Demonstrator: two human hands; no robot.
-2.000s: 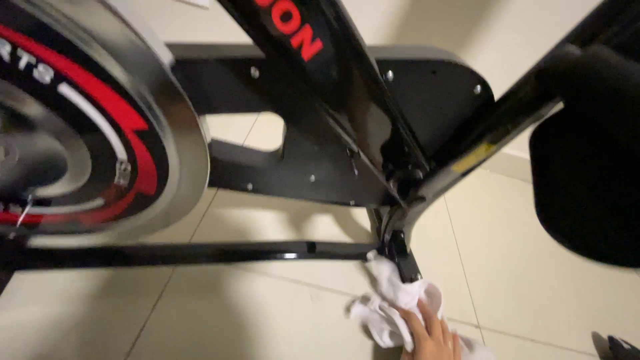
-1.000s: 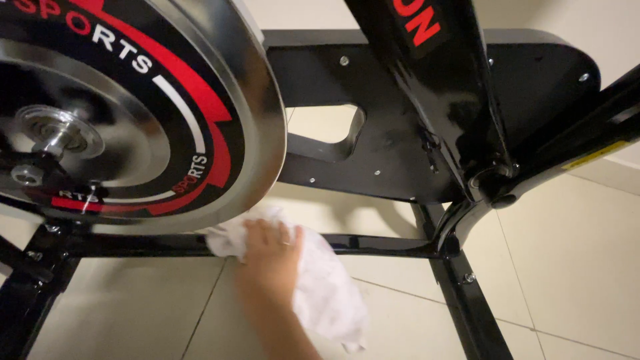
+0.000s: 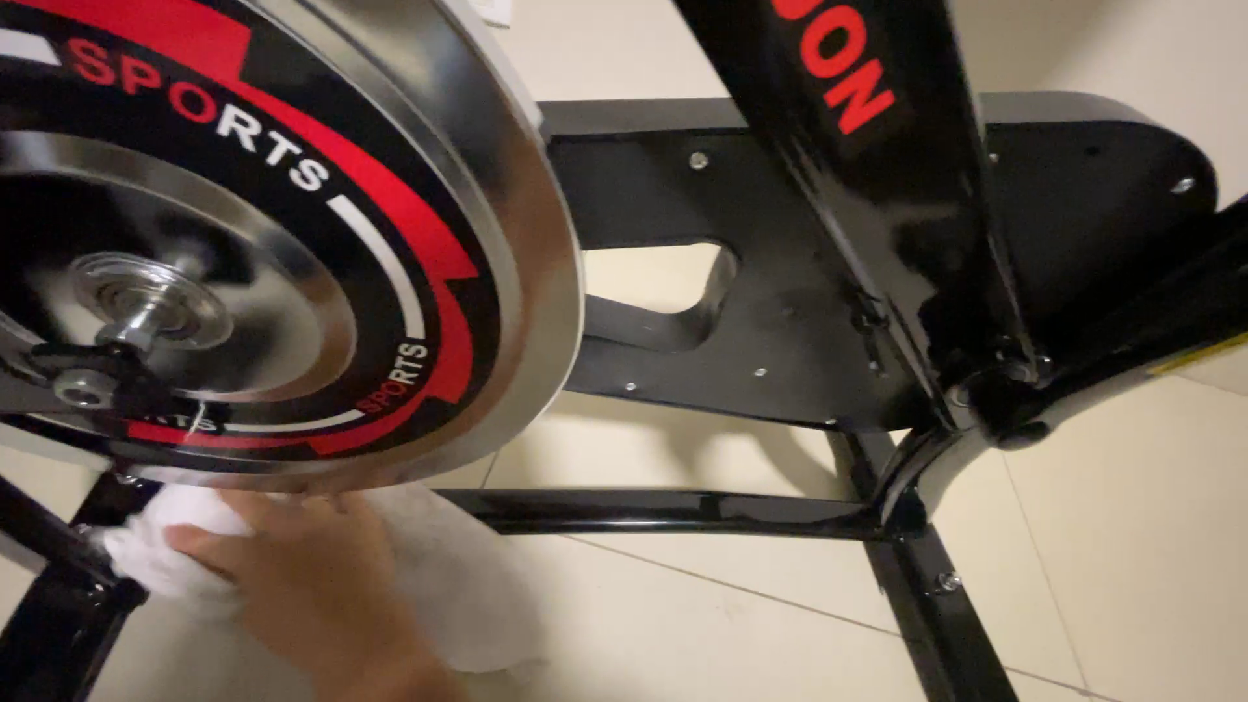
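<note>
My right hand [image 3: 317, 585] grips a crumpled white cloth [image 3: 468, 585] low on the left, just under the rim of a metal flywheel [image 3: 541, 292] with black and red trim. The cloth is bunched against the left end of the black lower frame bar [image 3: 682, 512], where that bar meets the cross-foot [image 3: 68, 609] of an exercise bike. The flywheel rim hides some of my fingertips. Part of the cloth trails to the right of my hand and is blurred. My left hand is out of view.
Behind the flywheel runs the black chain cover [image 3: 780, 341]. A thick slanted frame tube [image 3: 877, 195] rises at the right, and another foot [image 3: 936, 595] reaches down to the light tiled floor [image 3: 712, 604]. The flywheel axle [image 3: 146, 317] juts out at left.
My right hand and the cloth have moved left along the lower frame bar, from its right end to its left end beneath the flywheel. The view has shifted too.
</note>
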